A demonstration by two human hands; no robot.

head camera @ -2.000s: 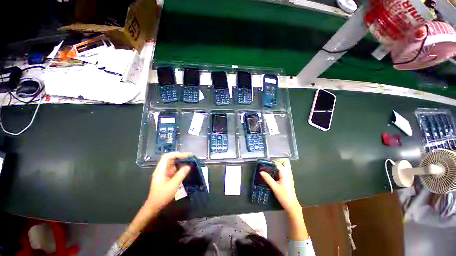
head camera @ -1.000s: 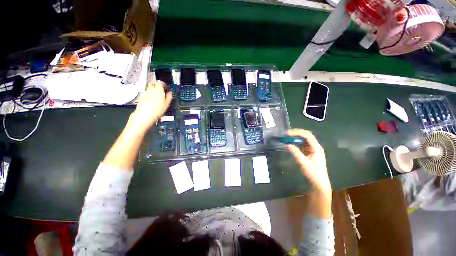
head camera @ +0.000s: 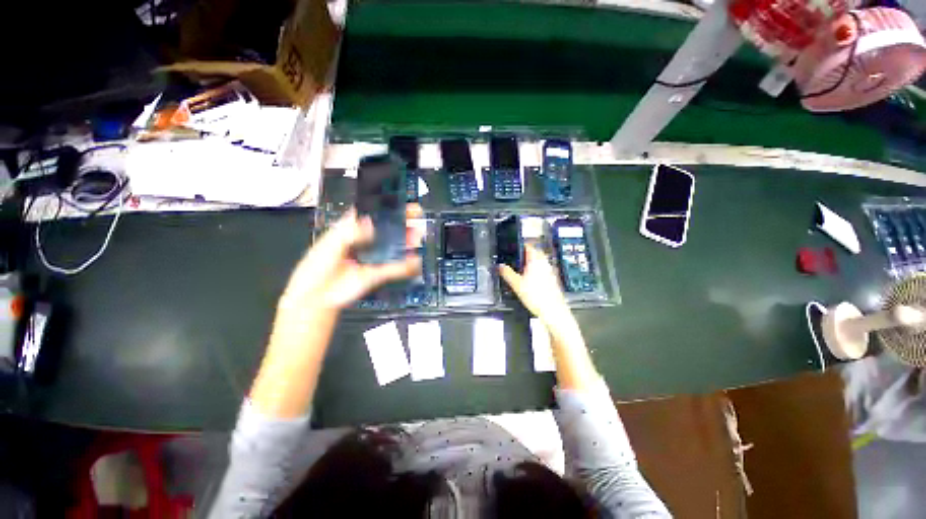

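My left hand [head camera: 350,262] holds a dark blue keypad phone [head camera: 381,208] raised over the left part of the clear blister tray [head camera: 609,253]; the phone is slightly blurred. My right hand [head camera: 535,279] has its fingers on another keypad phone [head camera: 509,241] at a front-row pocket. Other phones sit in the tray, such as one showing its screen and keys [head camera: 460,258] and one with a pale patch in the front right pocket [head camera: 575,253]. White paper slips [head camera: 488,347] lie in a row at the near tray edge, one partly behind my right hand.
A white-edged smartphone [head camera: 669,205] lies right of the tray. Farther right are a red object [head camera: 816,261], a cream fan [head camera: 845,329] and another tray [head camera: 899,238]. Papers [head camera: 223,172], cables [head camera: 96,193] and a cardboard box [head camera: 289,66] are at left. A pink fan [head camera: 858,61] hangs on the post.
My left hand has lifted a phone from the back left of the tray. My right hand has moved left onto a front-row phone; a phone now lies in the front right pocket.
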